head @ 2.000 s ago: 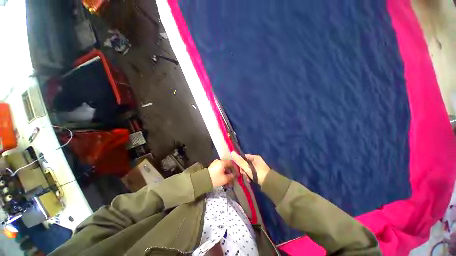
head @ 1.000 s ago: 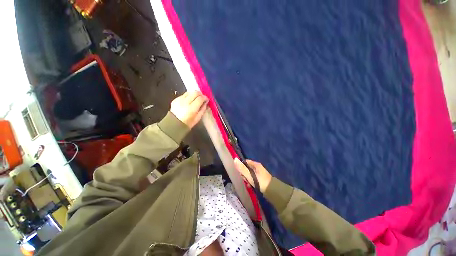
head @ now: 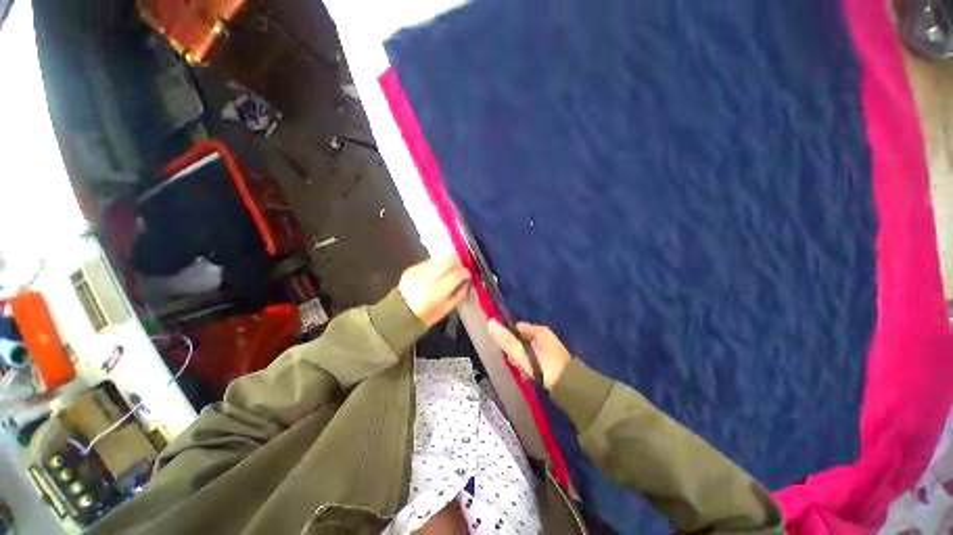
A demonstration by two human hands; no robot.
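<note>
A large dark navy panel (head: pixel 648 209) lies flat over bright pink fabric (head: pixel 909 261), which shows along its right side and as a narrow strip on the left. My right hand (head: pixel 531 353) is closed on the handles of dark fabric shears (head: pixel 479 256). Their long blades point up and away along the panel's left edge. My left hand (head: pixel 434 289) is at the pink strip by the table's near edge, just left of the blades, with its fingertips on the strip.
The pale table edge (head: pixel 402 178) runs up on the left. Beyond it are the floor with scraps, a red-rimmed bin (head: pixel 242 199) with dark cloth and a white machine table (head: pixel 157 366). Pink fabric is bunched at lower right. A dark object (head: pixel 925 26) stands at top right.
My left hand has moved back down along the edge, nearer my right hand. The navy panel's upper left corner and the white tabletop beyond it now show.
</note>
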